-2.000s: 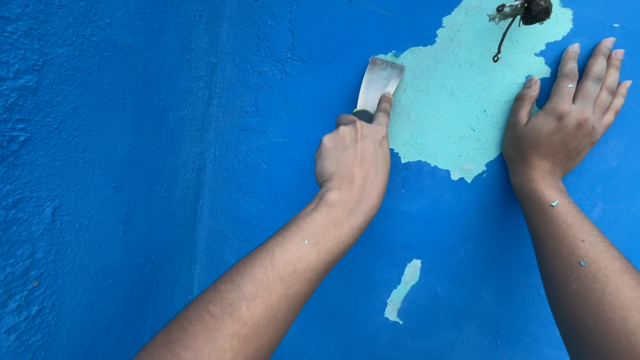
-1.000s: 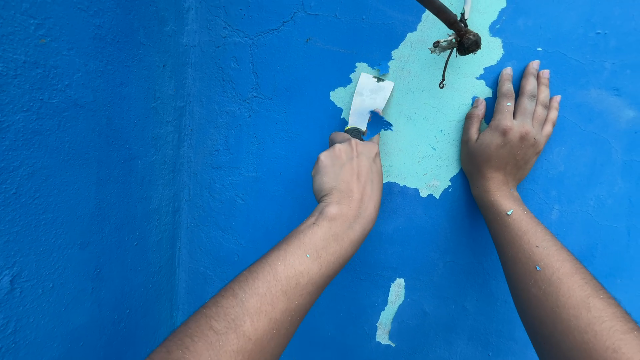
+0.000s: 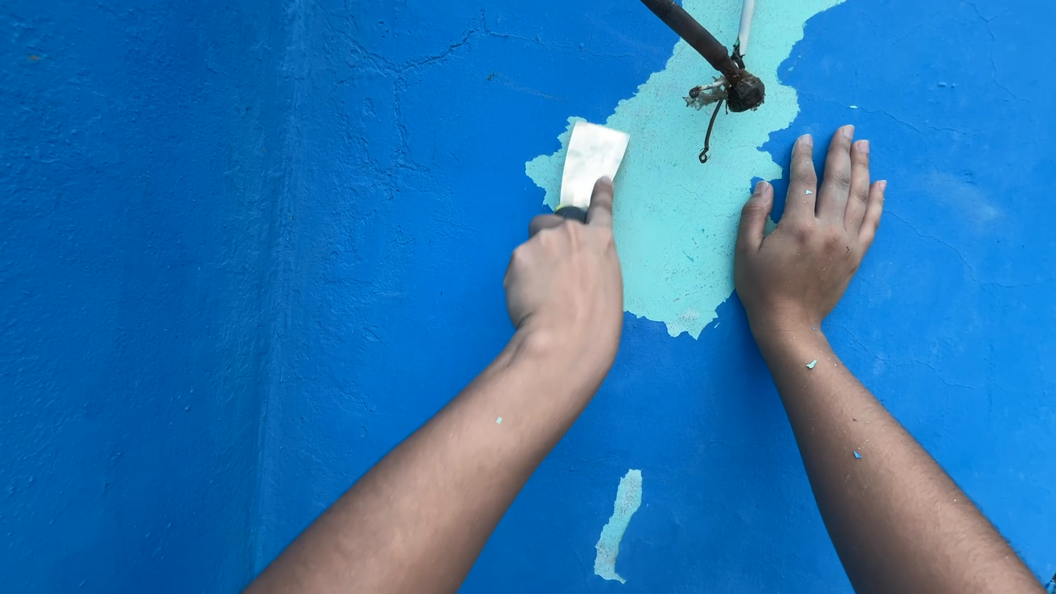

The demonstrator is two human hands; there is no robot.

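My left hand [image 3: 569,276] grips the dark handle of a paint scraper [image 3: 594,161], its index finger laid along the flat metal blade. The blade lies over the left edge of a bare turquoise patch [image 3: 676,231] on the blue painted wall [image 3: 429,247]. Ragged blue paint edges border the patch. Flat against the wall, just right of the patch, rests my right hand [image 3: 808,239], fingers pointing up and slightly spread, holding nothing. Small paint flakes stick to both forearms.
A dark pipe [image 3: 693,35] with a knotted end and a hooked wire [image 3: 708,136] juts in above the patch, beside a thin white rod [image 3: 746,25]. A smaller turquoise strip [image 3: 619,528] shows lower down. Cracks run through the blue paint, and a wall corner [image 3: 276,297] stands at left.
The turquoise patch now reaches farther left around the scraper blade than two seconds ago. A loose blue piece beside the blade one second ago is gone. The view has shifted. My right hand stays on the wall.
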